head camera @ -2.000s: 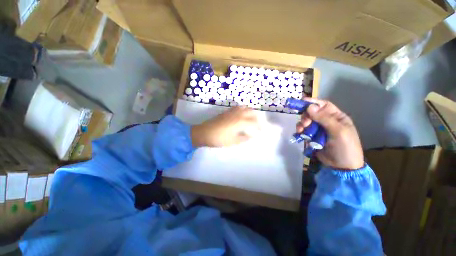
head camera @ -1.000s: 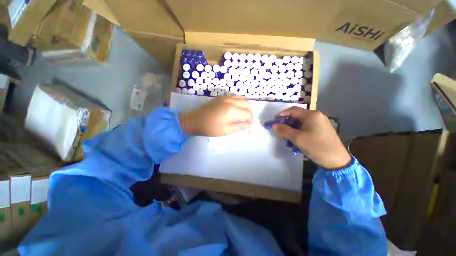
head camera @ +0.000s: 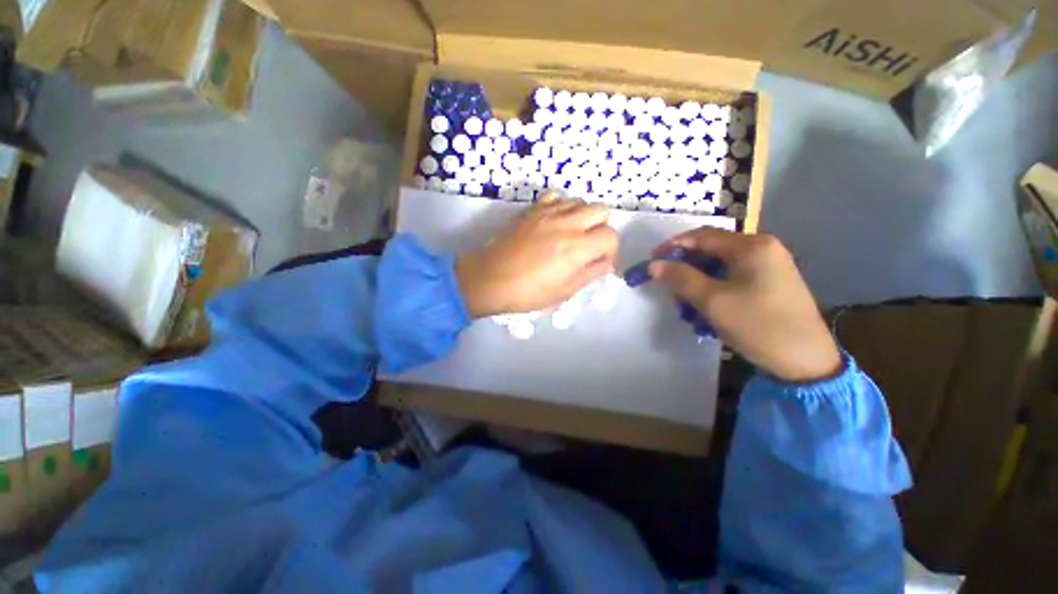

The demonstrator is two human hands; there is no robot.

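My right hand (head camera: 754, 296) holds several dark blue cylinders, likely capacitors (head camera: 642, 273), over the right part of the white board (head camera: 557, 377). One cylinder sticks out between thumb and fingers toward my left hand. My left hand (head camera: 545, 258) is over the middle of the board, fingers bent and pointing right; whether it holds anything is hidden. Small white discs (head camera: 522, 328) lie on the board below and beside its fingers. Rows of packed capacitors (head camera: 632, 145) with white ends stand in the far part of the carton (head camera: 545, 432); a dark blue patch without white ends is at the far left.
A large outer carton (head camera: 650, 29) printed "AISHI" stands behind. A crumpled clear plastic bag (head camera: 963, 93) is at the upper right. Stacked brown cartons (head camera: 70, 418) with white labels are at the left, and another carton (head camera: 917, 383) is at the right.
My right hand has turned and moved inward, bringing the cylinders nearer my left hand. My left hand has moved slightly right since one second ago, and more discs show. The view has shifted.
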